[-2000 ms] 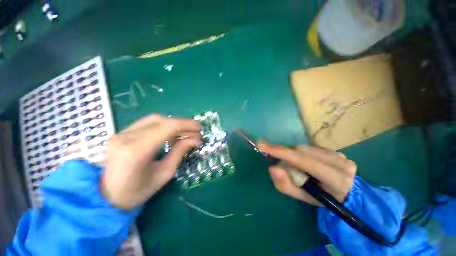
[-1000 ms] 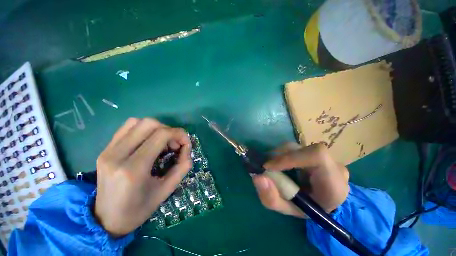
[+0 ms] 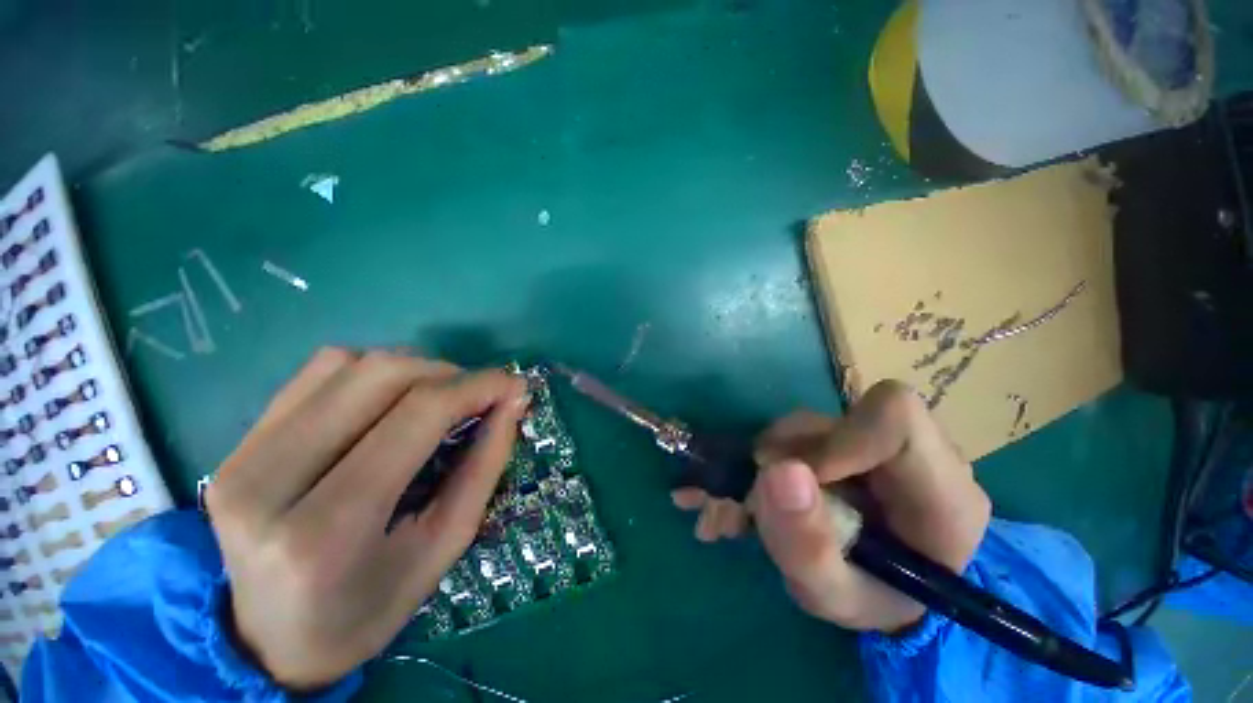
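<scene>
A green PCB panel (image 3: pixel 539 549) with rows of repeated units and silver parts lies on the mat. My left hand (image 3: pixel 360 497) is over its upper left part, thumb and forefinger pinched at the panel's top edge; what they pinch is hidden by the fingers. My right hand (image 3: pixel 866 515) holds the black soldering iron (image 3: pixel 948 591) like a pen. Its metal tip points up and left and is at the panel's top edge, just right of my left fingertips; contact cannot be told. A thin solder wire (image 3: pixel 454 673) lies loose below the panel.
A white component tray (image 3: pixel 103 412) is at the left. A tan pad (image 3: pixel 989 302) with solder scraps is at the right, beside a black box (image 3: pixel 1189 261). A large tape roll (image 3: pixel 1017 83) stands behind. Clear offcuts (image 3: pixel 193 302) and a yellowish strip (image 3: pixel 371 110) are at the upper left.
The iron's tip has come down to the panel's top edge near my left fingertips. My right-hand grip has shifted. The view has moved, with the tray now nearer the left edge.
</scene>
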